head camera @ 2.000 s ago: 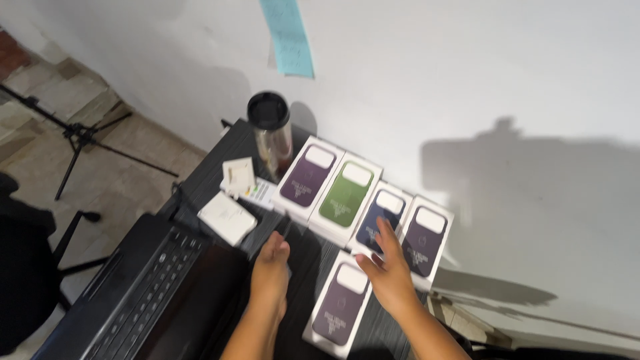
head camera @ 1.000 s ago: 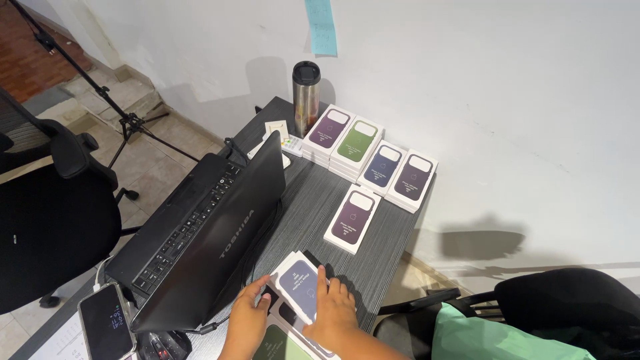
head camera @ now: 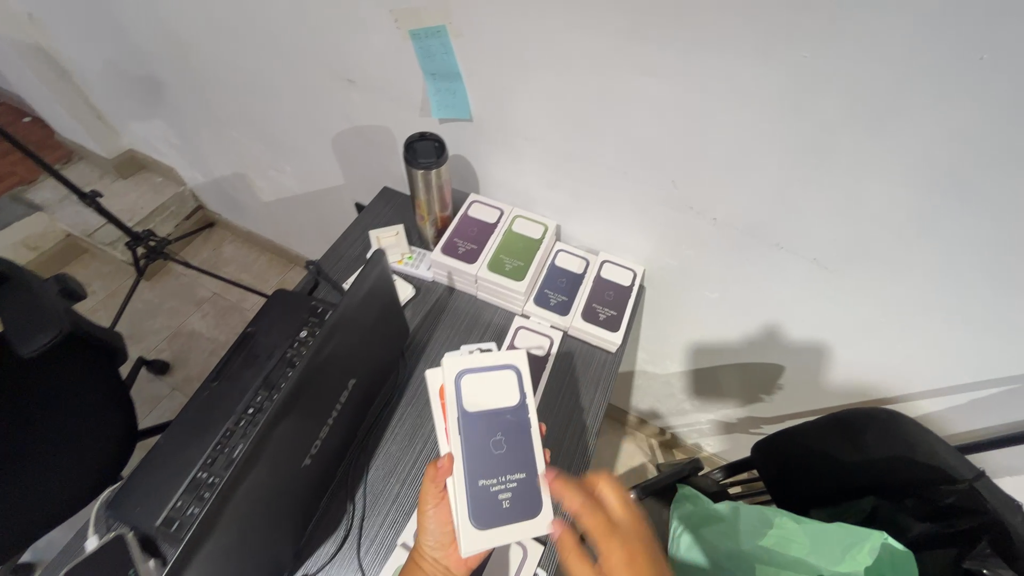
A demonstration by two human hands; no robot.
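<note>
My left hand (head camera: 436,512) grips a white iPhone leather case box with a dark blue case pictured on it (head camera: 498,452). At least one more box (head camera: 434,400), with a bit of orange showing, lies behind it in the same grip. Close to the right edge of the blue box is my right hand (head camera: 604,524), blurred, its fingers apart. Beyond them, a box with a dark purple case (head camera: 538,346) lies partly hidden on the desk. Stacks topped by purple (head camera: 472,232), green (head camera: 518,250), navy (head camera: 562,282) and dark purple (head camera: 608,298) case boxes stand along the far edge.
An open Toshiba laptop (head camera: 320,448) takes up the left of the dark desk. A steel tumbler (head camera: 430,188) stands at the back corner by the wall. More boxes (head camera: 512,556) lie low, below my hands. At right, a green bag (head camera: 784,536) rests on a black chair (head camera: 864,456).
The boxes that both hands held low over the desk a second ago are now raised in my left hand. My right hand has come off them.
</note>
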